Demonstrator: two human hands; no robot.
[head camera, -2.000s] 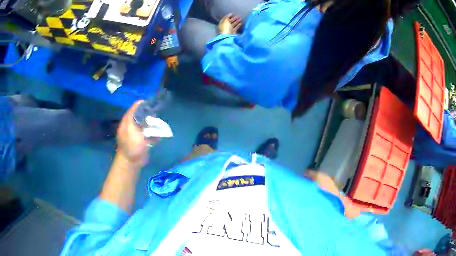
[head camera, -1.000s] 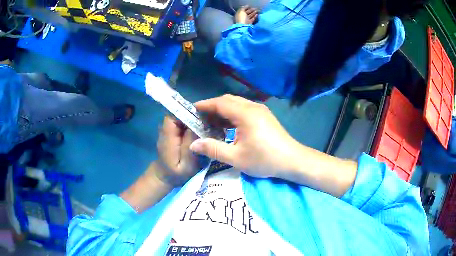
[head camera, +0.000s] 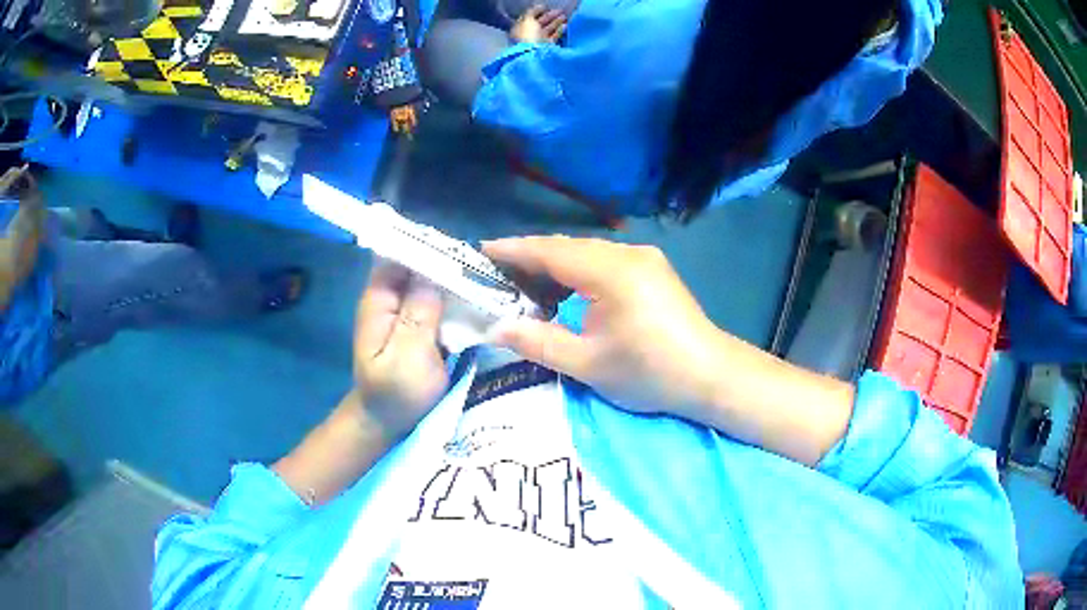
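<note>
A slim white elongated part (head camera: 411, 244) with a darker inner face is held in the air at chest height, tilted from upper left to lower right. My right hand (head camera: 620, 322) grips its lower right end between thumb and fingers. My left hand (head camera: 403, 340) is under and beside the part, its fingers curled; a pale, blurred piece, perhaps a wipe, shows between the hands. The left fingertips are partly hidden by the part.
A machine with a yellow-black checkered top (head camera: 215, 60) stands on a blue bench (head camera: 179, 163) at upper left. A seated person in a blue smock (head camera: 584, 107) is ahead. Red trays (head camera: 942, 298) are at right. Another person's legs (head camera: 179, 268) show at left.
Two seconds ago only my left hand was raised, holding something white and grey. My right hand has come in and both hands hold the white part. Over the last second it tilted slightly flatter.
</note>
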